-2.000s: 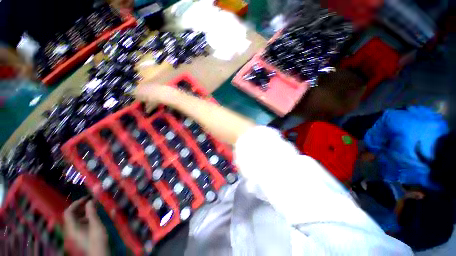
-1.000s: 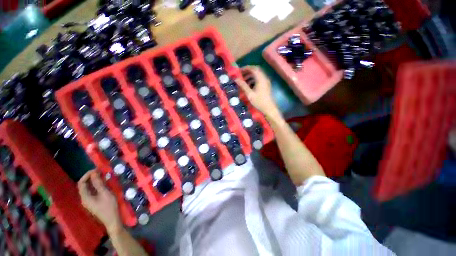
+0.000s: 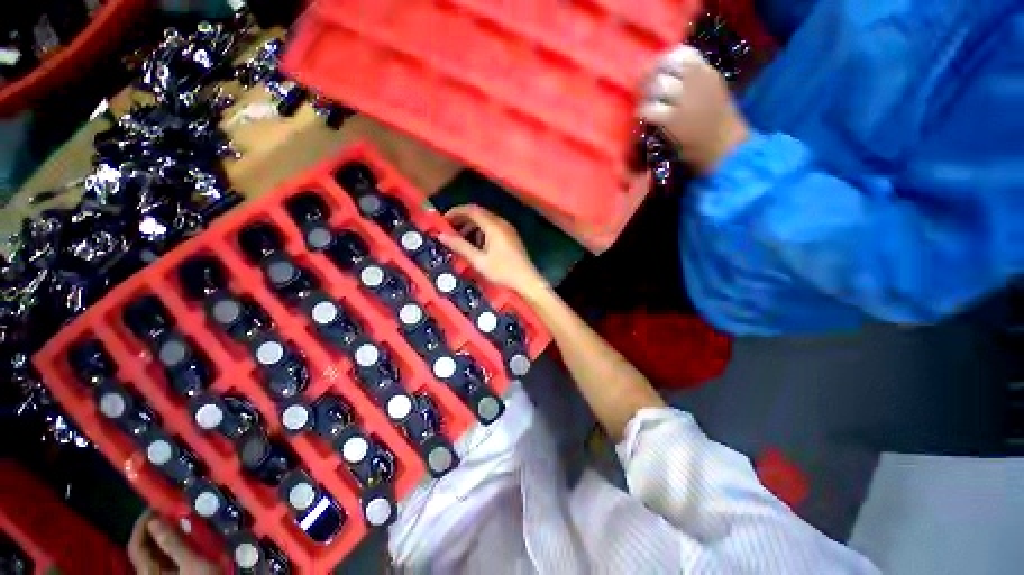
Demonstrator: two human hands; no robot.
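Note:
The red pocket tray (image 3: pixel 337 376) lies tilted in front of me, its pockets holding rows of black assemblies (image 3: pixel 270 365) with round grey-silver end caps. One unit with a bright blue-white face (image 3: pixel 320 517) sits near the tray's lower edge. My right hand (image 3: pixel 494 249) grips the tray's right edge, its fingertips over the rim. My left hand (image 3: pixel 166 548) is at the tray's lower left edge, cut off by the picture's bottom and partly hidden by the tray; its grip is unclear.
A person in blue sleeves (image 3: pixel 831 225) stands at the right and holds an empty red tray (image 3: pixel 494 101) over the bench beyond my tray. A heap of loose black parts (image 3: pixel 124 213) lies at the left on cardboard (image 3: pixel 281 146). Part of another red tray (image 3: pixel 51 522) shows at lower left.
The neighbour's empty tray has moved in from the right and now covers the pink bin area. My filled tray has shifted left and down in view. My right hand has come to its right edge since the first frame.

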